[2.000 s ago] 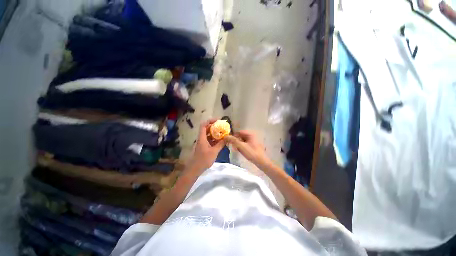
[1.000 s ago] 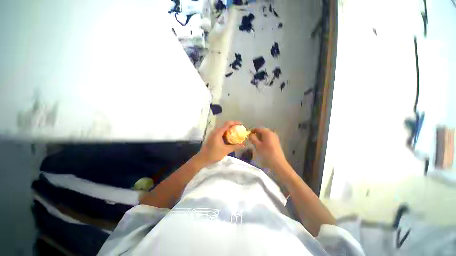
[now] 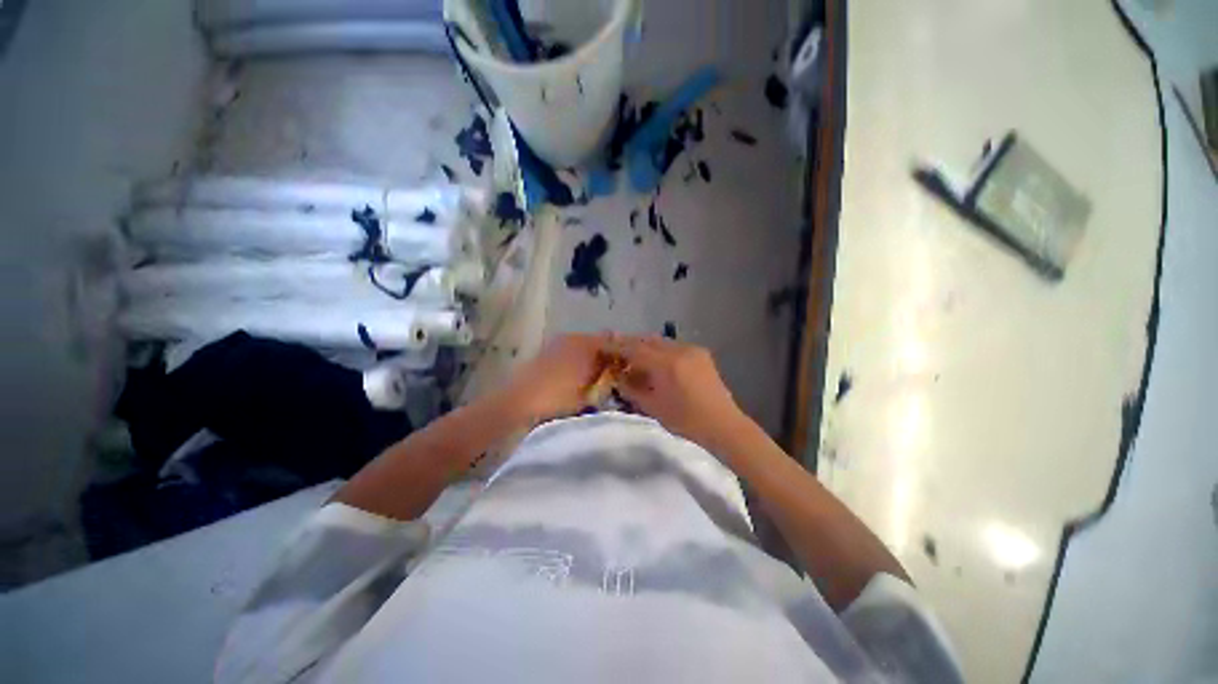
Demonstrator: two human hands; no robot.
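Note:
My left hand point(image 3: 568, 376) and my right hand point(image 3: 676, 382) are close together in front of my light shirt, near the middle of the picture. Between their fingers is the mandarin orange point(image 3: 609, 374), of which only small orange and pale bits show. Both hands close around it and cover most of it. I cannot tell how much of its skin is off.
A white bin point(image 3: 568, 104) stands ahead on the floor point(image 3: 681, 297) among dark scraps and blue strips. White rolls point(image 3: 274, 278) and a dark cloth pile point(image 3: 247, 408) lie at left. A long pale table point(image 3: 982, 334) at right bears a dark-edged rectangular object point(image 3: 1026, 207).
The surroundings have shifted past as I moved: the bin and rolls have come into view. My hands have come together, and the orange, plainly visible before, is now mostly covered.

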